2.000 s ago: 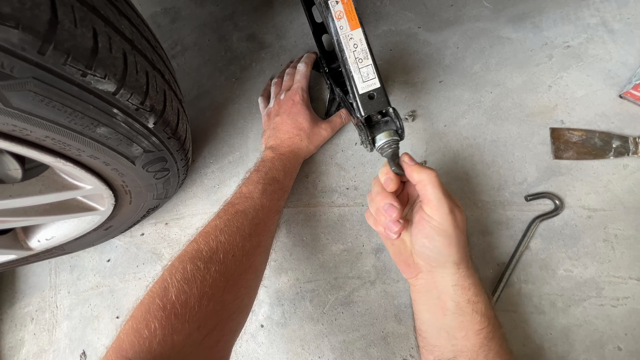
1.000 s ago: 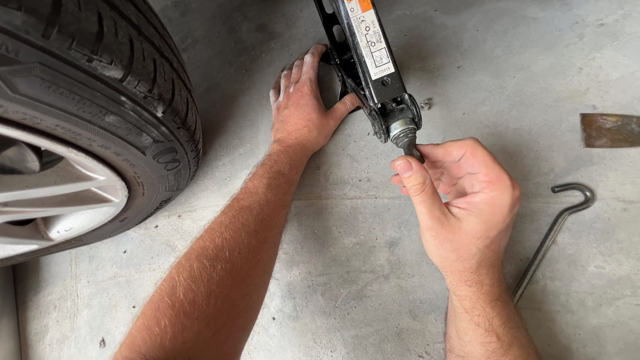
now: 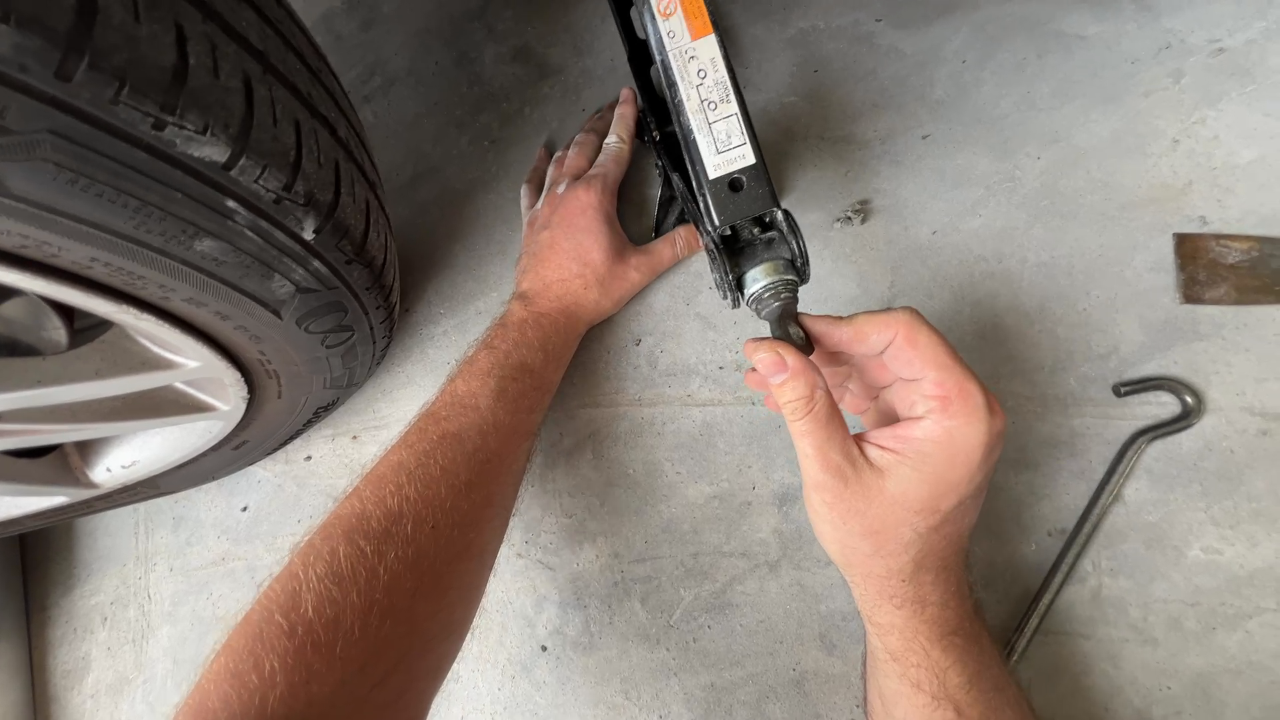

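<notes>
A black metal scissor jack (image 3: 745, 200) bearing a printed label extends from the top edge to the middle of the head view. My right hand (image 3: 890, 410) pinches the dark eye end of the jack's screw (image 3: 788, 325) between thumb and fingers, just below a silvery collar. On the jack's left side, my left hand (image 3: 590, 225) lies with its fingers spread and pointing up; its thumb reaches the jack's lower frame. The thumb's tip is close against the black metal, and whether it grips is hard to tell. The jack's upper part is out of view.
A car tyre (image 3: 290, 200) on a silver alloy wheel (image 3: 150, 400) fills the left side. On the concrete floor at the right lie a hooked metal rod (image 3: 1090, 510) and a flat rusty blade (image 3: 1225, 270), cut off by the edge. A small bit of debris (image 3: 853, 213) lies beside the jack.
My right hand has turned about the screw's end, its fingers now behind it and the thumb in front. My left hand stays beside the jack. The view has shifted somewhat.
</notes>
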